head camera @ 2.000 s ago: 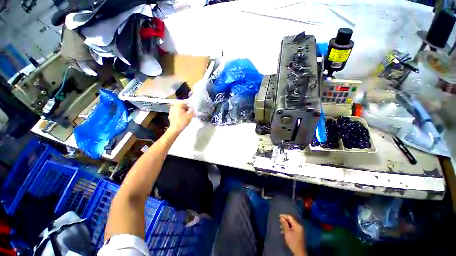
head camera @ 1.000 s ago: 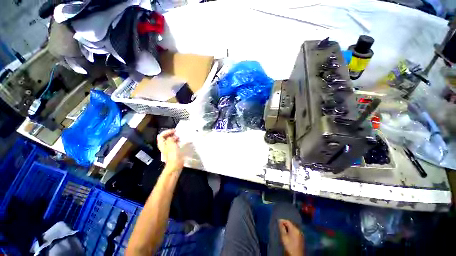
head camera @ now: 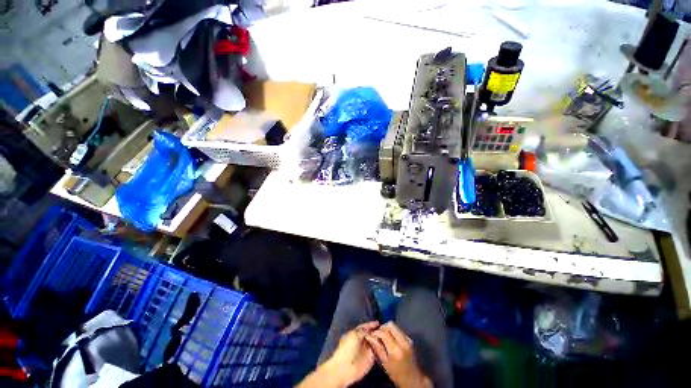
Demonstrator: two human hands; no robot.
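Observation:
My left hand (head camera: 354,353) and my right hand (head camera: 395,352) are together above my lap, fingertips touching. The fingers are partly curled, and I cannot tell whether anything small is between them. Nearest on the table in front stands the grey sewing machine (head camera: 432,136). Right of its head is a shallow pale tray (head camera: 548,204) with two compartments of small dark trims (head camera: 523,195). Left of the machine lies a clear plastic bag (head camera: 330,165) with dark contents, against a crumpled blue plastic bag (head camera: 354,114).
A white plastic basket (head camera: 250,154) holds cardboard. Black garments (head camera: 276,269) hang below the table edge, beside blue crates (head camera: 83,269) at lower left. Snips or tweezers (head camera: 600,220) lie at the right. A bottle (head camera: 501,76) stands behind the machine. Grey-and-red garments (head camera: 170,53) are piled upper left.
My left hand has left the clear bag and table edge and come down to my lap, where it now meets my right hand. The view has also shifted slightly.

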